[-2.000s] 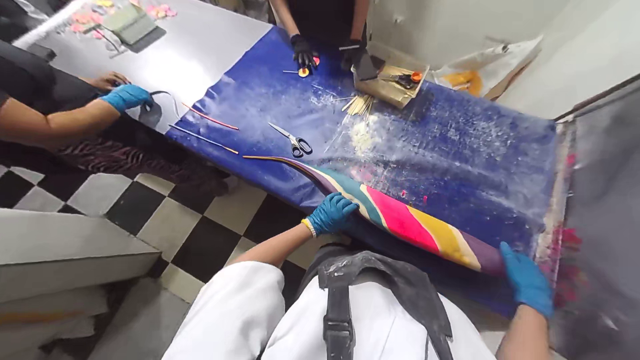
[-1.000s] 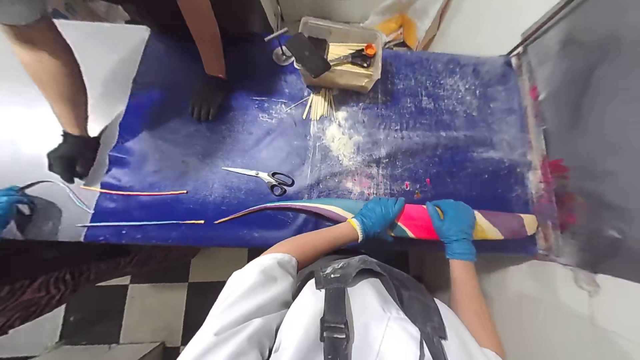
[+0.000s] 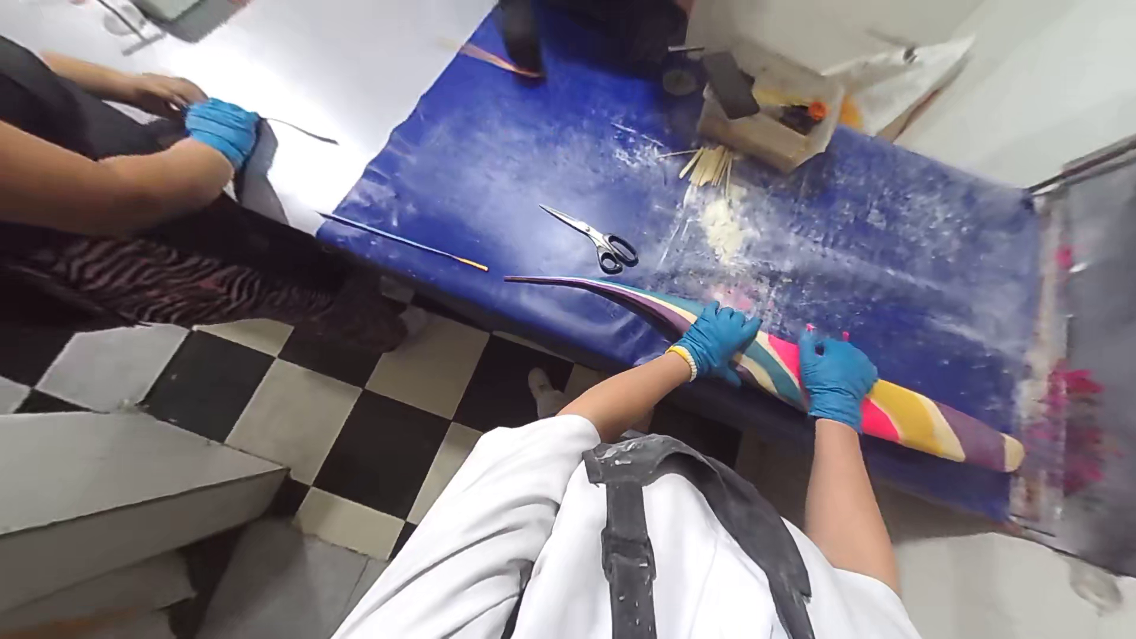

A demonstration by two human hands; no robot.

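Note:
A long roll of soft, striped candy-like material (image 3: 905,417) lies along the near edge of the blue-covered table, thick at the right and drawn to a thin point at the left. My left hand (image 3: 717,342), in a blue glove, rests over its middle with the fingers bent across it. Just to the right, my right hand (image 3: 836,374), also gloved in blue, lies on top of the thicker part; whether either hand grips the roll is not plain. Black-handled scissors (image 3: 603,241) lie beyond the thin end. Left of that end is a thin blue strand (image 3: 404,240) with an orange tip.
A plastic box (image 3: 772,133) with tools stands at the back, beside thin wooden sticks (image 3: 710,166) and pale powder (image 3: 723,226). A co-worker's gloved hand (image 3: 222,131) is at the left table, near a dark thin strand (image 3: 302,131). A dark panel (image 3: 1100,355) borders the right end.
My right hand was at the roll's thick right end in the oldest frame; it is now near my left hand. The red strand near the blue one has left its place. The view has shifted and turned.

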